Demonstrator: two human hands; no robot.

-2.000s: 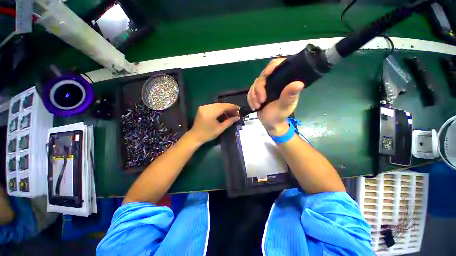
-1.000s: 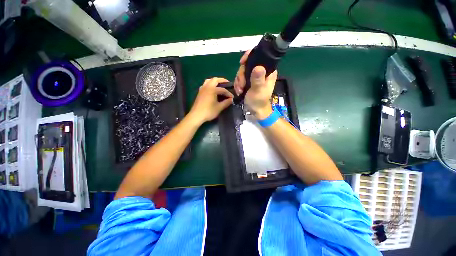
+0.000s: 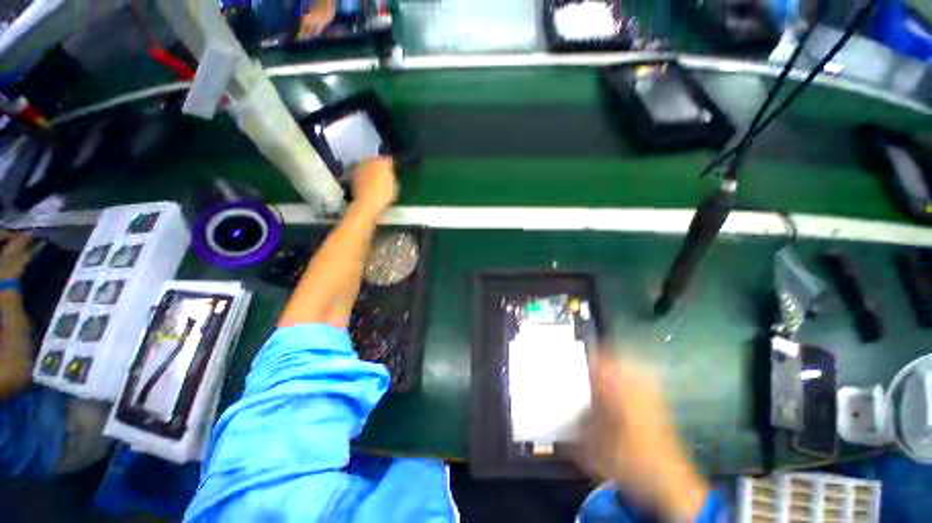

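Observation:
The open tablet unit [image 3: 549, 383] lies in its black carrier tray [image 3: 491, 388] in front of me. My right hand [image 3: 623, 414] is blurred at the tray's lower right edge; I cannot tell whether it grips anything. My left hand [image 3: 374, 186] reaches over the white rail to the near edge of another tablet unit [image 3: 351, 139] in a black tray; its fingertips are hard to make out. The electric screwdriver [image 3: 697, 245] hangs free on its cord, right of the front unit.
The parts tray [image 3: 411, 347] with the screw dish [image 3: 392, 257] is partly under my left arm. White blister tray [image 3: 107, 296], tray stack [image 3: 174, 363] and purple-rimmed object [image 3: 237, 233] stand left. A black boxy device [image 3: 802, 393] is right. Another person's arm [image 3: 12, 317] shows far left.
My right hand has let go of the screwdriver, which now hangs free, and moved down to the tray's right side. My left hand has left the unit and reached forward left. The view has tilted up.

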